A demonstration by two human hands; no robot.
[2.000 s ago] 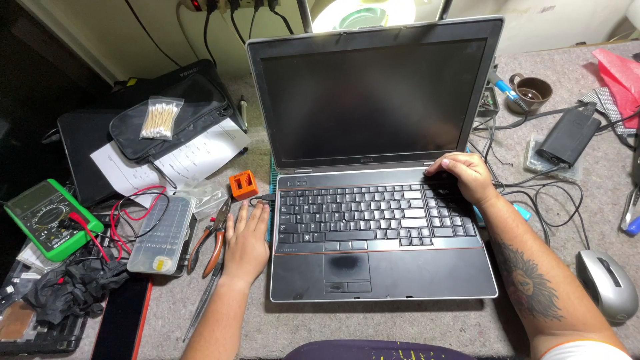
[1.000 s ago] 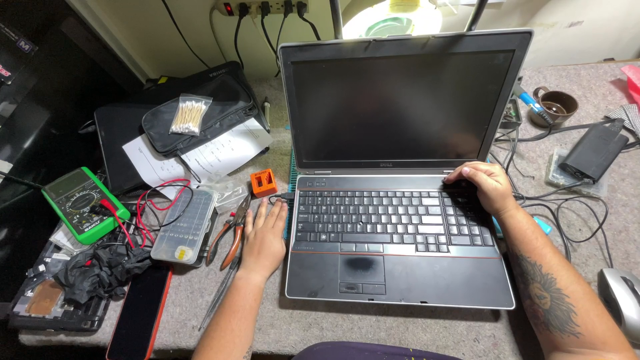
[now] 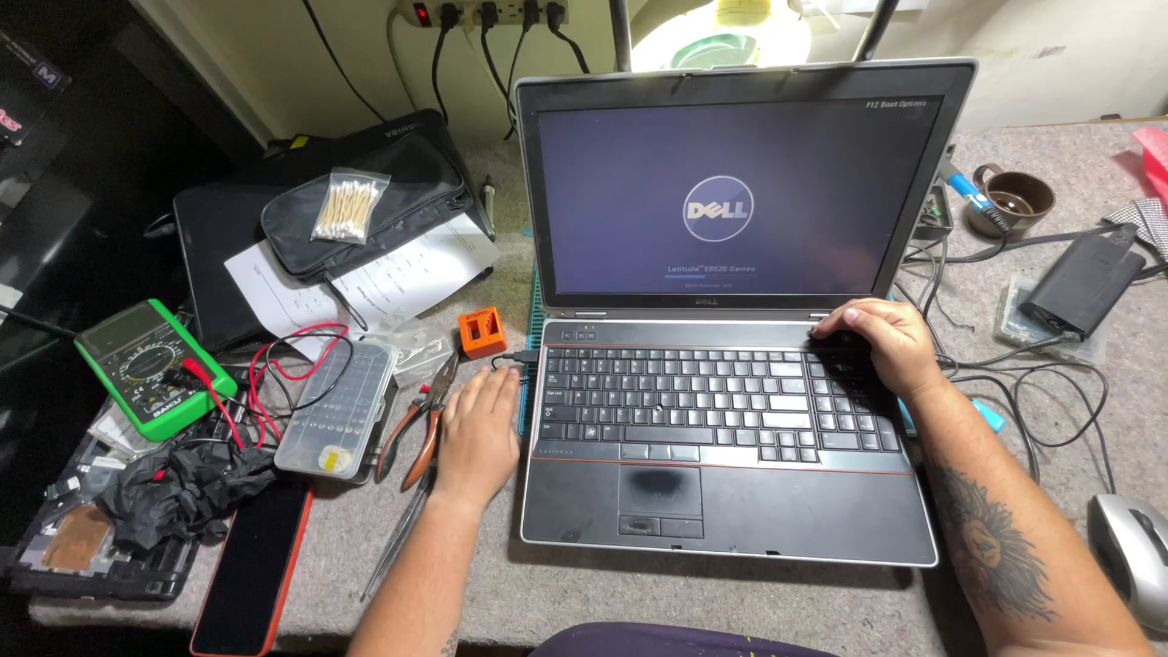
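Note:
An open Dell laptop point(image 3: 730, 511) lies in front of me, its screen point(image 3: 630, 237) lit with the maker's logo and a progress bar. My left hand point(image 3: 478, 438) rests flat on the table beside the laptop's left edge, below a plug point(image 3: 525, 357) in its side. It holds nothing. My right hand point(image 3: 876, 342) lies over the upper right corner of the keyboard deck, near the hinge, fingers curled and fingertips touching the deck; nothing is seen held in it. Pliers point(image 3: 427, 422) with orange handles lie just left of my left hand, with metal tweezers point(image 3: 398, 538) below.
At left are a green multimeter point(image 3: 155, 365), a clear parts case point(image 3: 336, 411), a phone point(image 3: 251, 570), an orange block point(image 3: 482, 331) and a black pouch point(image 3: 365, 205) with cotton swabs point(image 3: 350, 208). At right are a mug point(image 3: 1015, 196), a power adapter point(image 3: 1083, 278), cables and a mouse point(image 3: 1131, 552).
The laptop screen was dark in both earlier frames and now shows the logo. Both hands stay at about the same places by the laptop.

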